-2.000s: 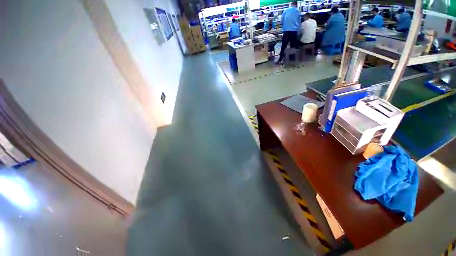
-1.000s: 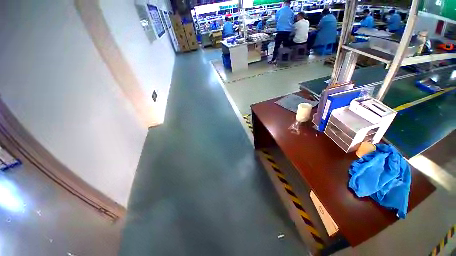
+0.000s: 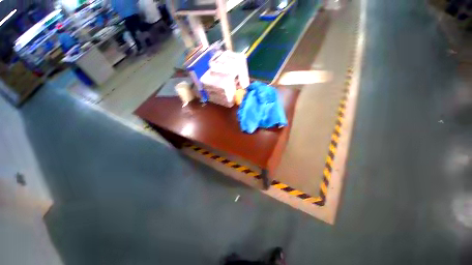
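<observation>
Neither of my hands is in the picture. In front of me stands a reddish-brown desk (image 3: 207,124). A crumpled blue cloth (image 3: 260,107) lies on its right part. A white drawer unit (image 3: 226,77) stands behind the cloth, with a blue binder (image 3: 203,64) at its left. A cream cup or roll (image 3: 184,92) stands further left, near a flat grey sheet (image 3: 172,87). The picture is blurred.
Yellow-black floor tape (image 3: 331,155) runs along the desk and up the right side. A green conveyor (image 3: 269,44) lies behind the desk. A wall (image 3: 20,202) is at the left. People in blue are at the upper left. Dark shapes, possibly my feet, show at the bottom edge.
The view has swung to the right. The desk and its things now appear further left and higher, and more floor shows at the right. Dark shapes have appeared at the bottom edge.
</observation>
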